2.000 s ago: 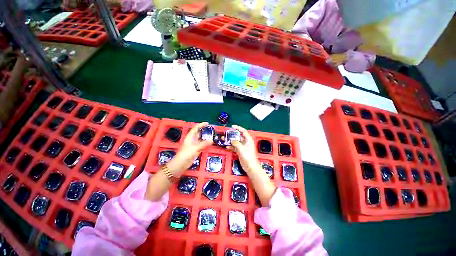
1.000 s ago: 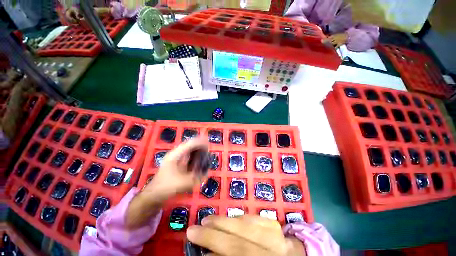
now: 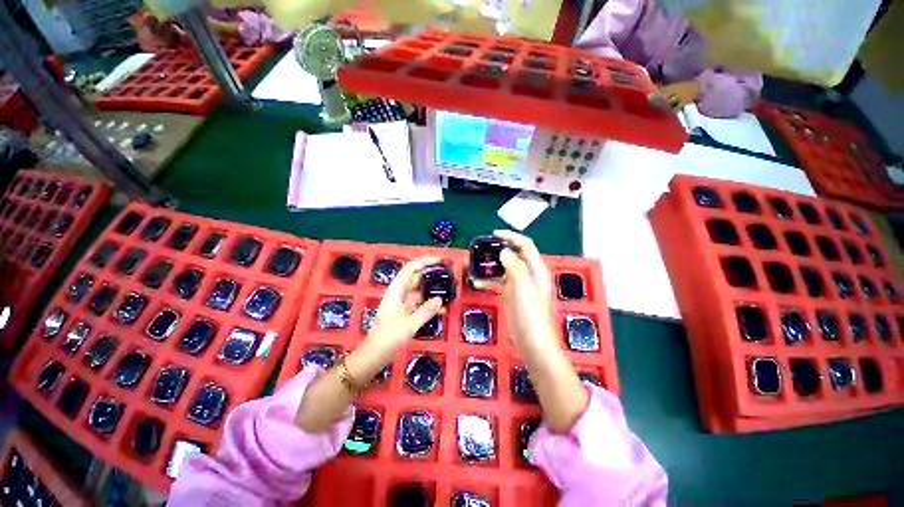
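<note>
My left hand (image 3: pixel 404 309) holds a dark smartwatch unit (image 3: pixel 437 284) by its edges above the upper part of the working tray. My right hand (image 3: pixel 519 277) holds another smartwatch unit (image 3: pixel 487 257), just right of the first and slightly higher; its screen shows a small red mark. The two units are apart. The red working tray (image 3: pixel 448 349) has square pockets with dark watch units, some with bright glare. A lit watch (image 3: pixel 363 432) with a green patch lies in a lower left pocket. My forearms cover some pockets.
The left tray (image 3: pixel 157 322) touches the working tray. A lit watch (image 3: pixel 443 231) sits on the green mat. Behind are a notebook (image 3: pixel 347 170), white card (image 3: pixel 522 209), test instrument (image 3: pixel 508 152) under an overhead tray (image 3: pixel 515 87), and fan (image 3: pixel 322 59). A tray stack (image 3: pixel 684 307) stands right. A person's hand (image 3: pixel 680 93) is opposite.
One second ago my hands were low and apart over the tray; now both are raised together at its upper part. Each watch now faces me. The view has shifted slightly.
</note>
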